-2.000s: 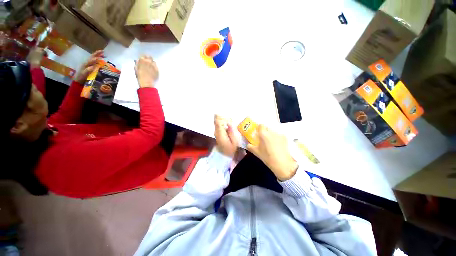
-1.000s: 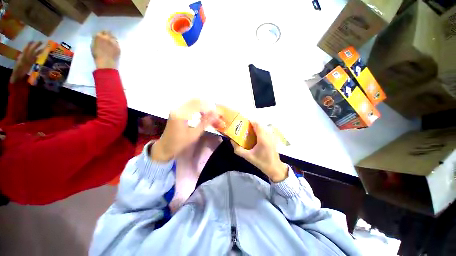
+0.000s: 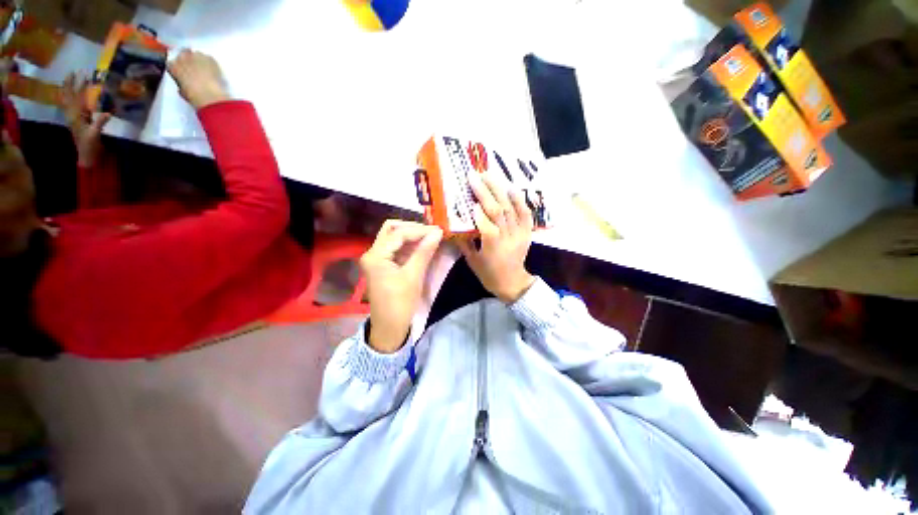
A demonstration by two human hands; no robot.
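Observation:
An orange, white and black product box [image 3: 458,166] lies at the near edge of the white table, its orange end towards the left. My right hand [image 3: 500,236] is on the box, its fingers spread over the printed white face and its palm at the near side. My left hand [image 3: 400,272] is at the box's near left corner, thumb and forefinger pinched together there. Whether something thin is between those fingertips cannot be told.
A black phone [image 3: 557,106] and a small yellow-green strip [image 3: 596,215] lie on the white table [image 3: 654,236]. Two product boxes [image 3: 750,121] stand at right, near an open brown carton [image 3: 856,264]. At left, a person in red sleeves [image 3: 171,251] handles another product box [image 3: 129,72].
The box in my hands has turned from its narrow orange side to its printed white face. My left hand has moved to its near left corner. The view has shifted, and the clear tape roll is out of view.

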